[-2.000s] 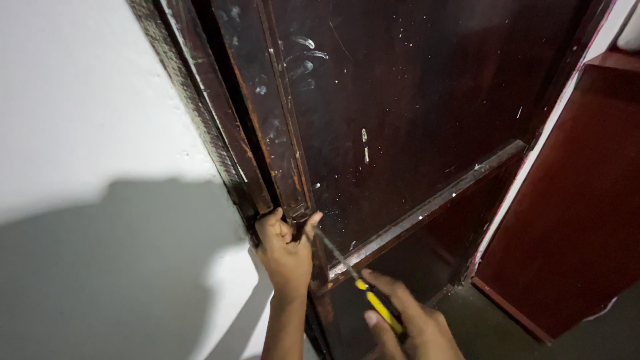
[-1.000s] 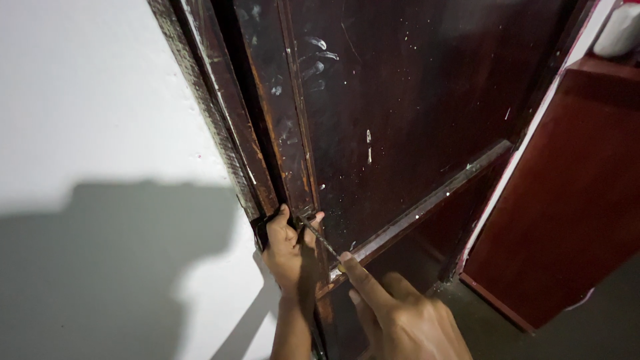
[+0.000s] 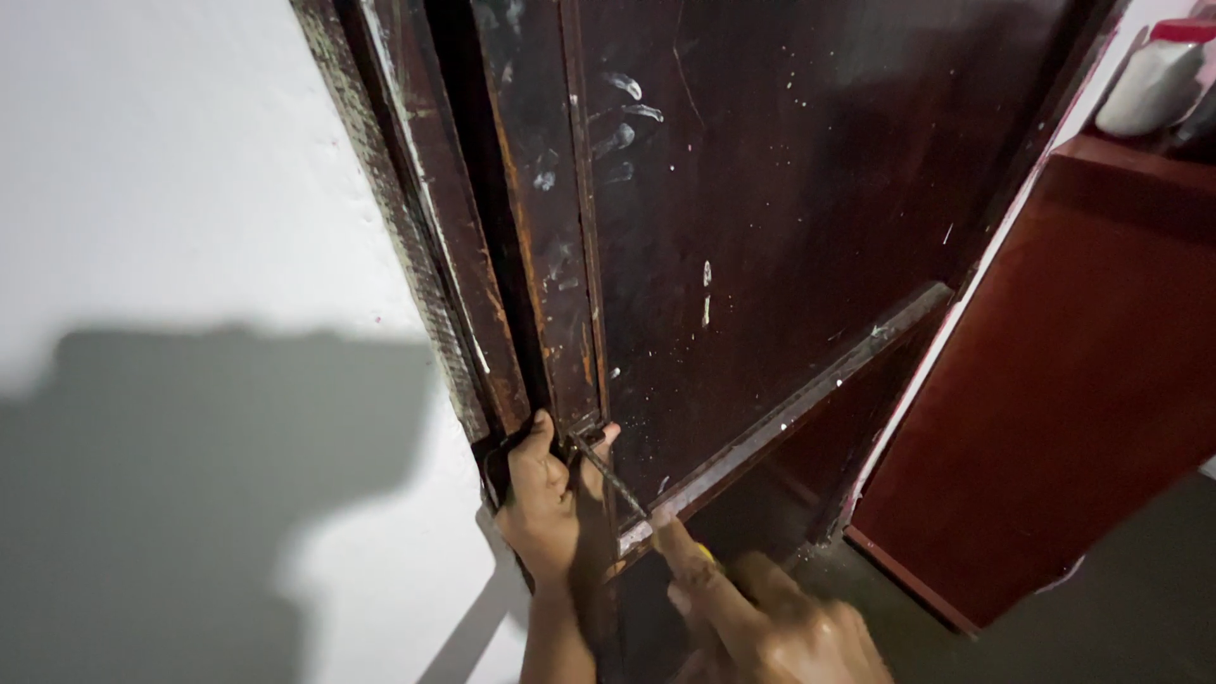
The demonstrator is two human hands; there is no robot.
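My right hand (image 3: 760,613), low and right of centre, is closed around a screwdriver whose yellow handle is mostly hidden by the fingers. The metal shaft (image 3: 613,478) of the screwdriver runs up and left to small hardware (image 3: 572,445) at the edge of a dark brown wooden door (image 3: 760,190). Around that spot, my left hand (image 3: 551,499) has its thumb and fingers on either side of the door's edge stile. Whether it pinches a small part there is hidden. The screwdriver's tip is too small to make out.
Left of the door stand a worn wooden door frame (image 3: 380,190) and a white wall (image 3: 171,171) with a large shadow. At the right are a red-brown wooden panel (image 3: 1073,380) and a white container with a red lid (image 3: 1145,90). A horizontal rail (image 3: 788,408) crosses the door.
My right hand has slid forward over the screwdriver, covering the yellow handle that showed two seconds ago. My left hand stays at the door's edge, its fingers slightly shifted.
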